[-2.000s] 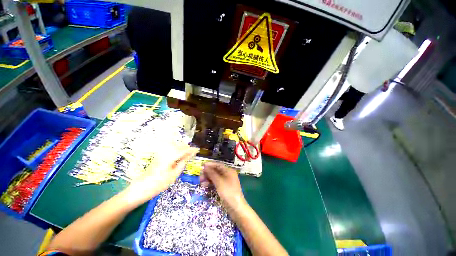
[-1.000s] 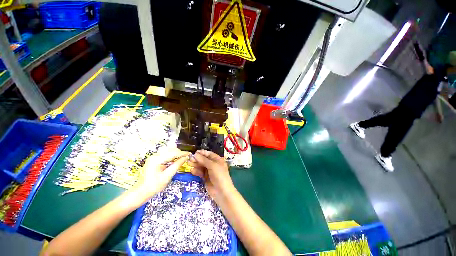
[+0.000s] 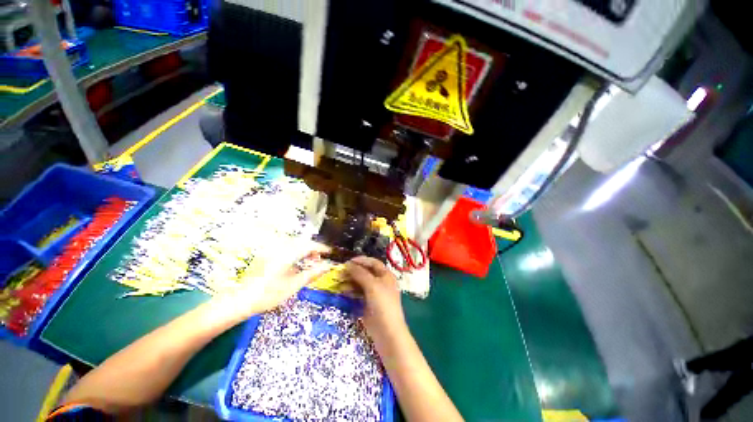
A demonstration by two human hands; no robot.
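Observation:
My left hand (image 3: 285,278) is at the front of the dark applicator and die (image 3: 351,227), beside the wire pile (image 3: 215,235). Its fingertips are together; what they hold is too small and blurred to tell. My right hand (image 3: 373,283) is just right of it, fingers curled, near the lower edge of the die; its fingertips are blurred. The blue terminal tray (image 3: 235,367), full of small silvery pieces, lies below both hands. A yellow patch shows between the hands.
Red-handled scissors (image 3: 406,250) lie right of the die, with a red bin (image 3: 465,239) beyond. A blue bin (image 3: 136,198) with red and yellow leads stands at left. The press (image 3: 347,91) with a yellow warning label (image 3: 436,86) rises ahead. A person's dark-clothed part (image 3: 726,363) shows at right edge.
The view has shifted, so the bench and press sit further right than a second ago. The hands have moved slightly apart at the die. The walking person has mostly left the view.

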